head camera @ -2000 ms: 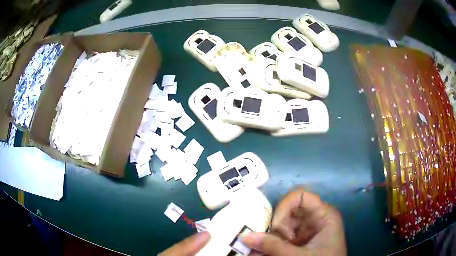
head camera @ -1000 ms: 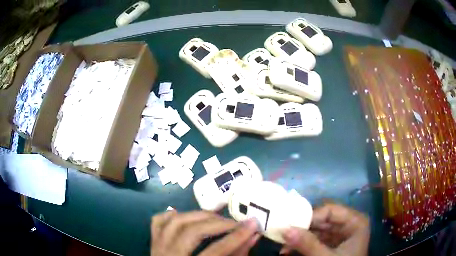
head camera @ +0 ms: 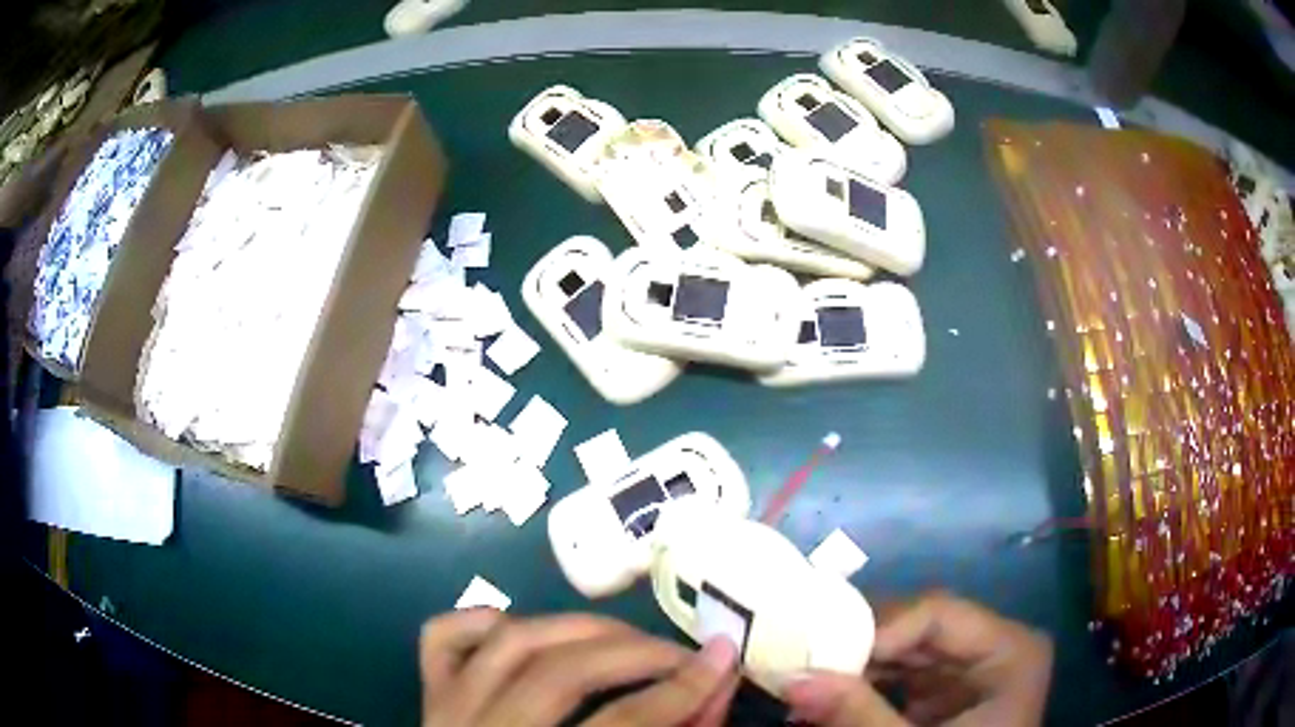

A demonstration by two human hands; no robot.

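A cream housing [head camera: 795,604] is held low at the centre of the head view. My left hand [head camera: 575,675] has its fingertips on a white square pad [head camera: 723,621] at the housing's dark square opening. My right hand [head camera: 937,665] holds the housing's right end from below. Another cream housing [head camera: 582,543] lies just behind, partly under the held one, with a white square at its edge. A red wired lead [head camera: 802,480] with a pale tip sticks out behind the held housing. A loose white square [head camera: 839,553] shows at its right edge.
A cardboard tray [head camera: 348,320] of white and bluish pieces stands left, with loose white squares [head camera: 457,412] beside it. A cluster of cream housings [head camera: 710,324] lies beyond the hands. An orange lead bundle [head camera: 1157,355] lies right. A belt carrying housings runs behind a pale rail [head camera: 625,31].
The held housing has moved right and turned from its earlier pose. My left hand now presses the pad, where my right hand was before. Housings on the belt have shifted right.
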